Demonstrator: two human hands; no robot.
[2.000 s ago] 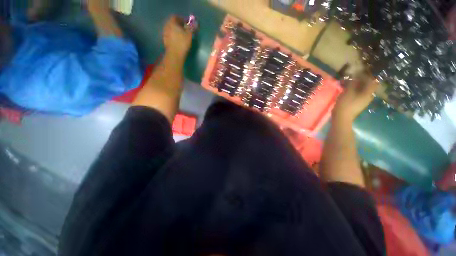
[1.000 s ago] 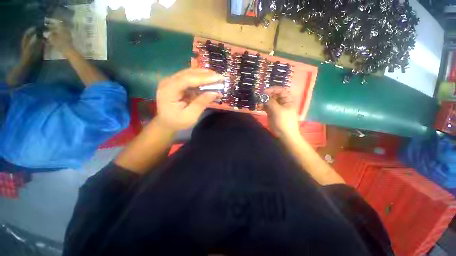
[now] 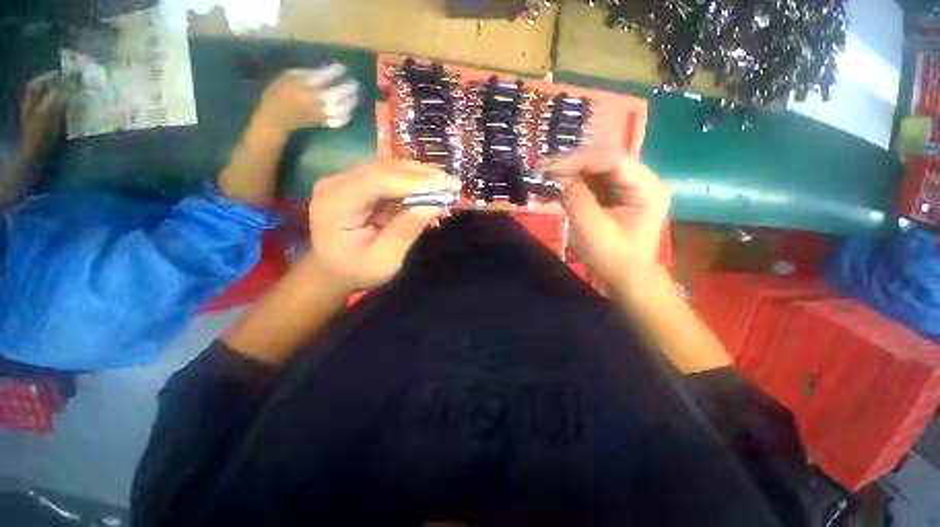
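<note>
A shallow red-orange parts tray (image 3: 625, 129) lies at the bench edge in front of me, with three dark columns of placed pieces (image 3: 501, 129) with glinting ends. My left hand (image 3: 366, 218) pinches a small shiny metal assembly (image 3: 428, 199) between thumb and fingers over the tray's near left corner. My right hand (image 3: 615, 206) is over the tray's near right part, its fingertips at a dark-and-silver piece (image 3: 542, 185) by the lower end of the columns. The fingers are blurred, but the piece appears pinched.
A large heap of loose black-silver pieces (image 3: 737, 51) lies on cardboard (image 3: 412, 29) beyond the tray. A white board (image 3: 861, 77) is right of it. A blue-sleeved coworker's hand (image 3: 314, 98) reaches near the tray's left. Printed paper (image 3: 129, 77) lies far left. Red crates (image 3: 840, 381) stand at lower right.
Since the earlier frames both hands have come in from the tray's sides to its near edge. The coworker's hand has moved right towards the tray. The view has shifted slightly.
</note>
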